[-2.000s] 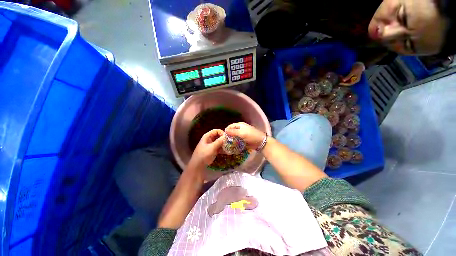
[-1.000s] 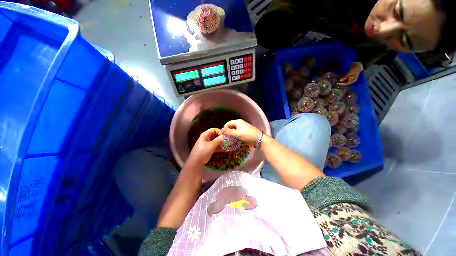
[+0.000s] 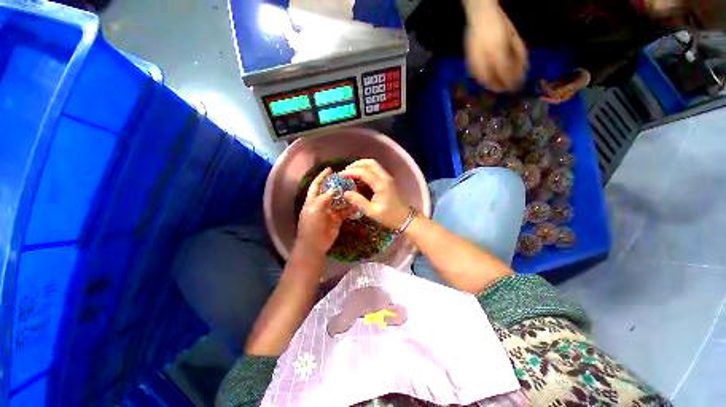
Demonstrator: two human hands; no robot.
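Note:
A see-through ball with multicoloured beads (image 3: 339, 187) is between my hands, over the basin. My left hand (image 3: 317, 219) is closed around its left side. My right hand (image 3: 377, 195) holds its right side, with fingers over the top and the thumb near its lower side. The pink basin (image 3: 279, 179) sits between my knees. Dark multicoloured beads (image 3: 357, 241) lie inside it, partly hidden by my hands. The scale (image 3: 330, 60) stands just beyond the basin with its green displays lit. No ball shows on the visible part of its platform.
A blue tray (image 3: 593, 215) of filled balls (image 3: 537, 212) is at the right, beside my knee. Another person's hands (image 3: 497, 56) are over its far end, one blurred. Tall stacked blue crates (image 3: 60, 199) fill the left side. Floor grilles lie right of the tray.
The view has shifted, so the scale sits higher and its ball is out of sight. My hands have turned the held ball and raised it. The other person's second hand has appeared above the tray.

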